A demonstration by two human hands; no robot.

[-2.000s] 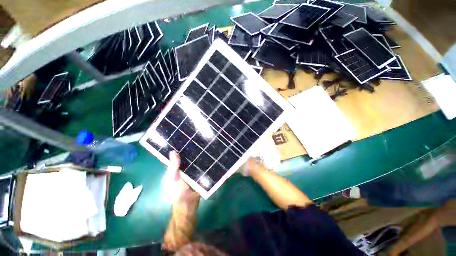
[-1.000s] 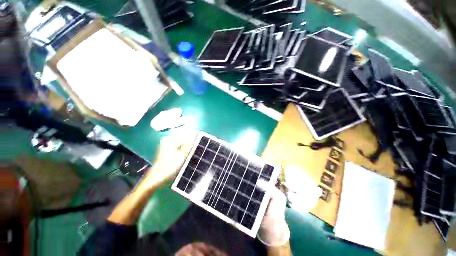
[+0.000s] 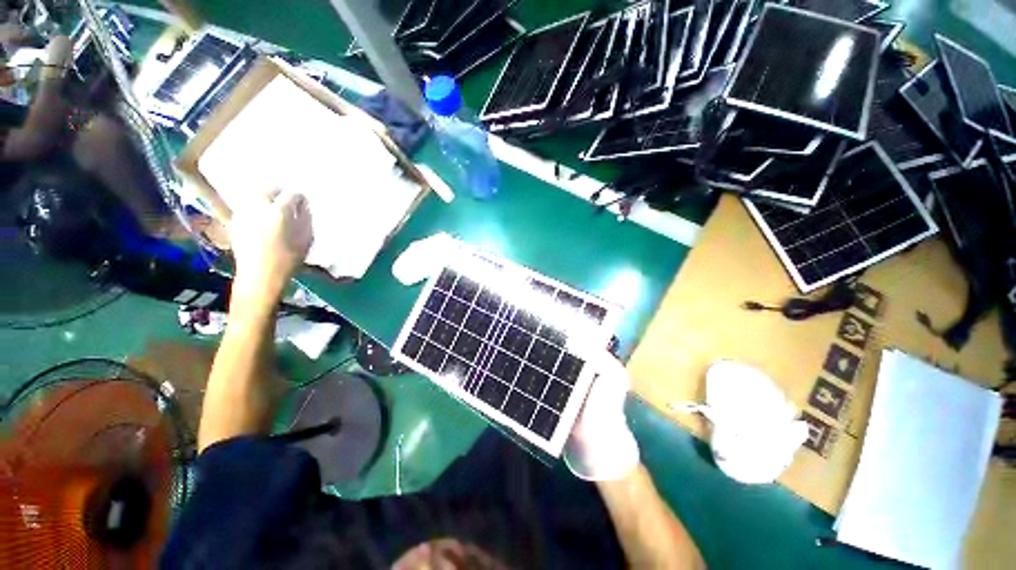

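Observation:
A framed solar panel [image 3: 501,347] lies face up, tilted, near the bench's front edge. My right hand [image 3: 605,426], in a white glove, grips its right end. My bare left hand [image 3: 271,234] is on the white bag stack [image 3: 323,167] in the open brown box; its fingers look curled, but whether they pinch a bag is unclear in the glare. A limp white glove [image 3: 423,258] lies by the panel's upper left corner. A crumpled white cloth [image 3: 750,423] sits at the cardboard's near edge.
Unpacked panels [image 3: 802,72] and black cables are heaped at the far side. A white panel-sized piece [image 3: 919,462] lies on the cardboard sheet [image 3: 713,323]. A blue-capped bottle [image 3: 468,145] stands beyond the box. An orange fan [image 3: 84,479] and another person's arm [image 3: 50,95] are at left.
My left hand has let go of the panel and moved up and left to the bag stack. My right hand still holds the panel. The view has shifted, showing the fan and more floor.

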